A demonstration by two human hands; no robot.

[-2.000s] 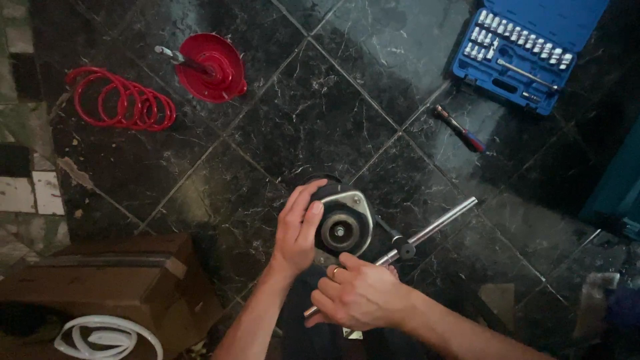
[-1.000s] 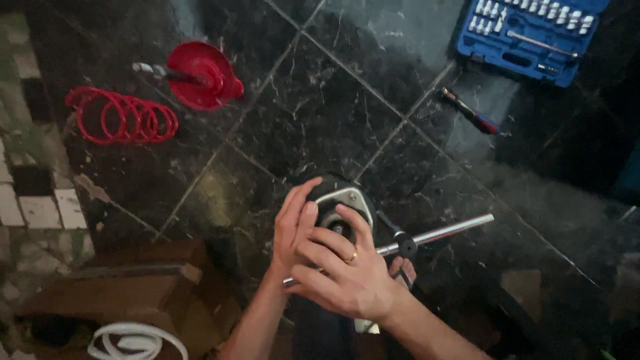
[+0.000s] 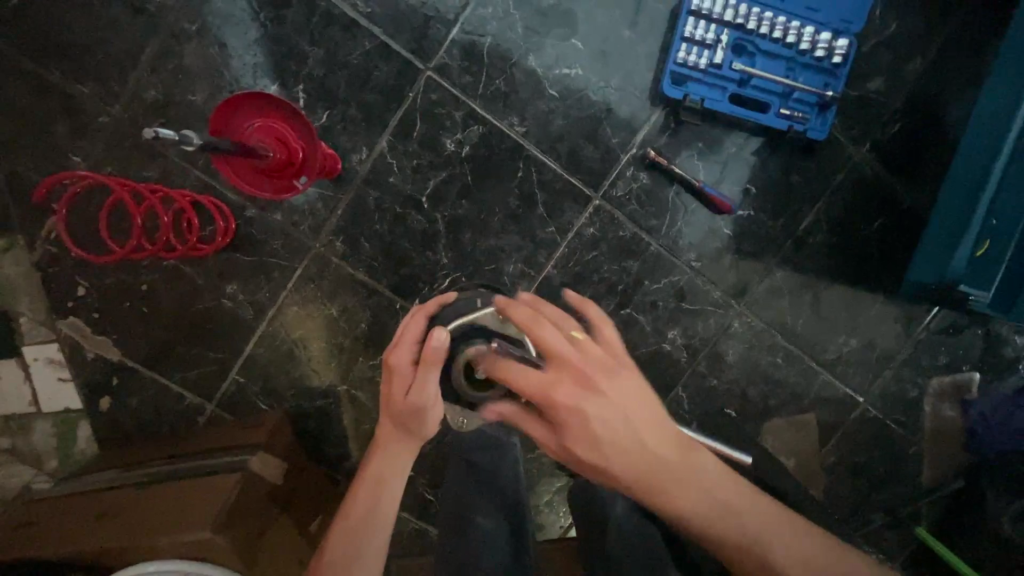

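Note:
A round strut top mount with a metal plate [image 3: 466, 418] is at the lower middle, its centre hole facing up. My left hand [image 3: 414, 372] grips its left side, thumb on top. My right hand [image 3: 572, 376] is over the mount's right side, fingers spread and blurred; whether they touch it I cannot tell. A steel bar [image 3: 716, 445] shows from under my right forearm, its other end hidden. What is beneath the mount is hidden too.
On the dark tiled floor lie a red coil spring [image 3: 136, 216], a red shock absorber strut [image 3: 268, 144], a ratchet [image 3: 690, 182] and a blue socket set case [image 3: 752, 100]. A cardboard box [image 3: 160, 500] stands lower left, a teal object [image 3: 972, 208] at right.
My right hand has left the steel bar it held two seconds ago and is over the mount with its fingers spread. The bar's visible end is lower. My left hand still grips the mount.

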